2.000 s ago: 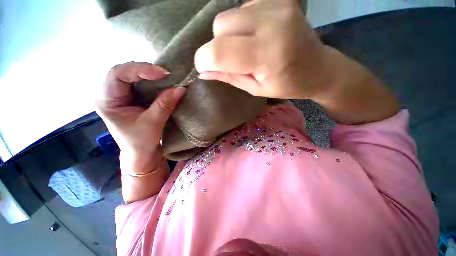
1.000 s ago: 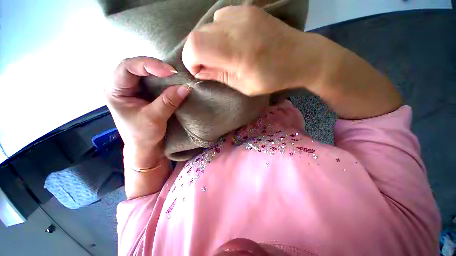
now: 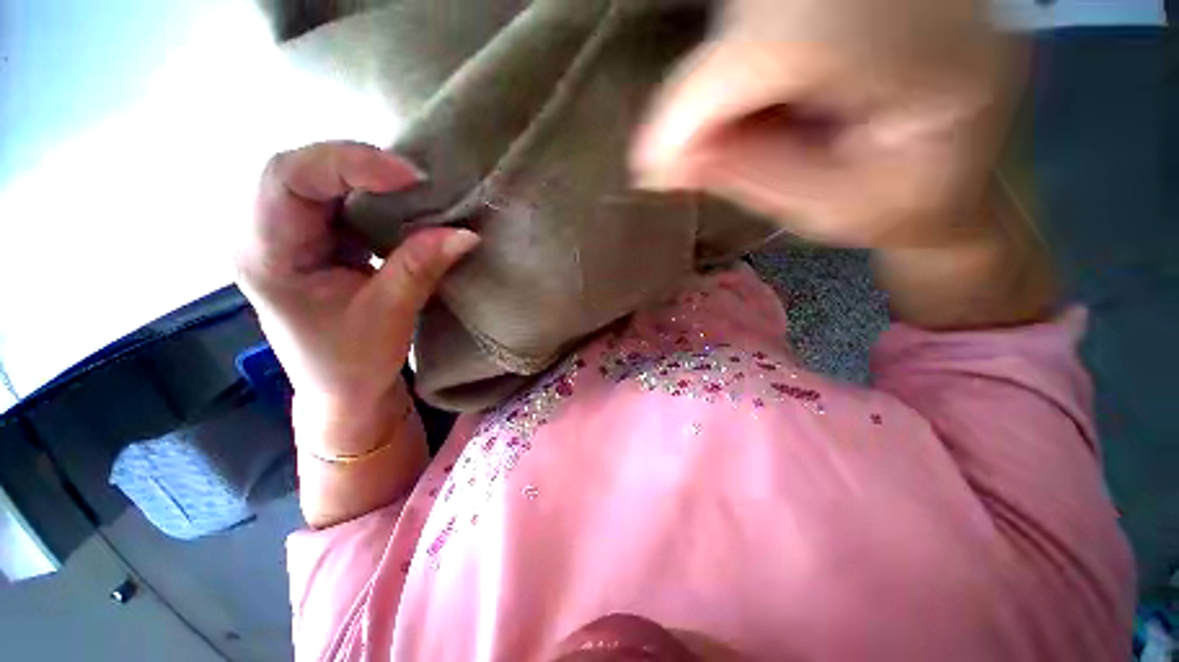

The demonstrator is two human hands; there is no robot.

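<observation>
The thick olive-brown cloth (image 3: 569, 246) hangs from the table edge down to my lap, bunched in folds. A raised seam or fold (image 3: 550, 117) runs up through it from near my left fingertips. My left hand (image 3: 343, 259) grips the cloth at this fold, thumb below and fingers above. A faint pale thread shows on the cloth just right of my left thumb. My right hand (image 3: 828, 142) is raised off the cloth to the right, blurred, with curled fingers; whether it holds a needle cannot be seen.
The white table (image 3: 155, 155) lies at upper left, brightly lit, with a dark curved edge. Below it are a blue item (image 3: 264, 375) and a pale blue patterned cloth (image 3: 184, 486). Dark grey floor (image 3: 1112, 233) shows at right. My pink sequinned top fills the lower middle.
My right hand has moved from beside the left fingertips away to the right, uncovering more of the fold. My left hand keeps its grip and has shifted slightly left.
</observation>
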